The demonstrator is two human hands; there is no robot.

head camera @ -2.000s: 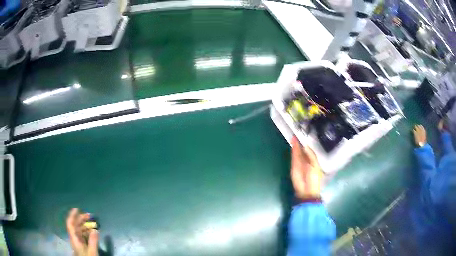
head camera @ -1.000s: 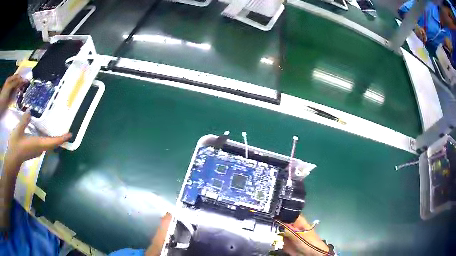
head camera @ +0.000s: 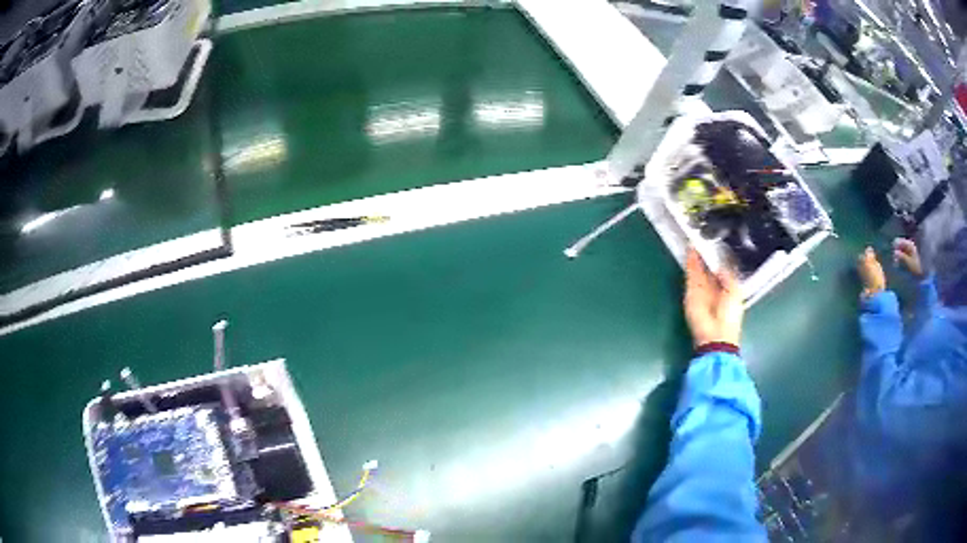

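Note:
My right hand (head camera: 715, 302) is at the far right with its fingers on the near wall of an open white-cased unit (head camera: 655, 202), which shows black parts, yellow parts and a blue board. A pale cable (head camera: 602, 231) sticks out of its left side. A second open white-cased unit (head camera: 301, 422) lies at the lower left, cut off by the bottom edge. It holds a blue mainboard (head camera: 164, 463). Thin cables stand up from its far side, and coloured wires (head camera: 366, 527) reach out to its right. My left hand is not in view.
Dark tweezers (head camera: 337, 224) lie on the pale strip (head camera: 467, 204) crossing the green work surface (head camera: 456, 350). More white housings (head camera: 138, 58) stand at the upper left. A grey post (head camera: 679, 90) rises behind the right unit. Another person's hands (head camera: 872, 274) are at the far right.
The view has swung right since one second ago. The unit with the blue mainboard now sits lower left, without my hands visible on it. My right hand has moved to the other unit.

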